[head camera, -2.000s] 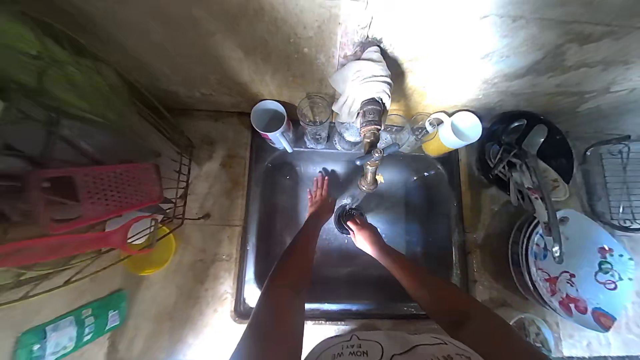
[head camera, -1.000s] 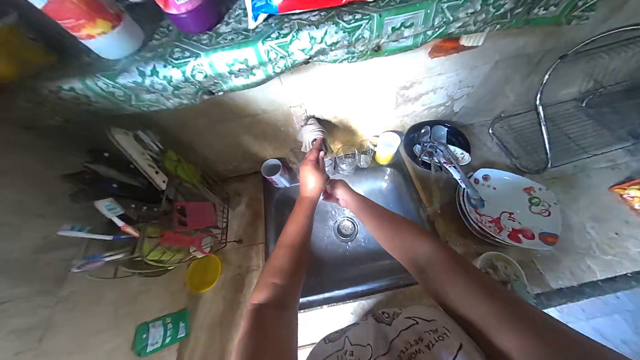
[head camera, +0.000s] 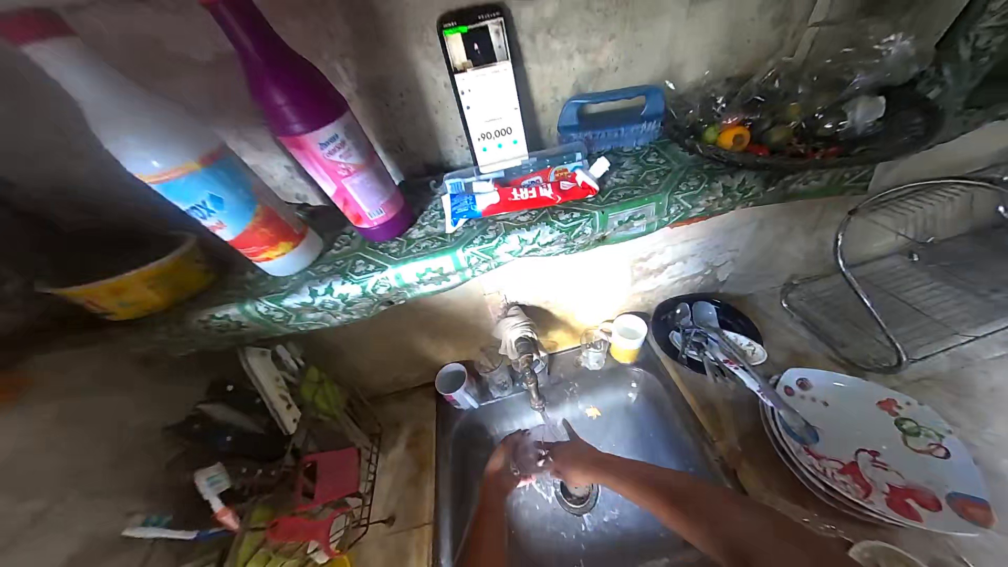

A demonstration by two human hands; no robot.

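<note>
Water runs from the brass faucet (head camera: pixel 531 378), which has a cloth wrapped on its pipe, into the metal sink (head camera: pixel 646 441). Under the stream, my left hand (head camera: pixel 504 465) and my right hand (head camera: pixel 575 461) hold a clear drinking glass (head camera: pixel 531 455) between them. The sink drain (head camera: pixel 577 496) lies just below my right hand. Behind the basin, on its rim, stand a white mug (head camera: pixel 457 386), a glass (head camera: pixel 494 374) near the faucet, another glass (head camera: pixel 594 349) and a yellow and white mug (head camera: pixel 628 339).
Patterned plates (head camera: pixel 890 457) are stacked to the right, by a dark bowl of cutlery (head camera: pixel 705 331) and a wire dish rack (head camera: pixel 945 260). Above, a shelf (head camera: pixel 504 252) holds bottles (head camera: pixel 346 165), toothpaste (head camera: pixel 528 197), a blue brush (head camera: pixel 613 118) and a phone (head camera: pixel 484 94). A wire basket (head camera: pixel 370 472) stands left.
My hands have come down from the faucet and now hold a glass under running water. Two seconds ago, my right hand was at the drain. The view has tilted up to the shelf.
</note>
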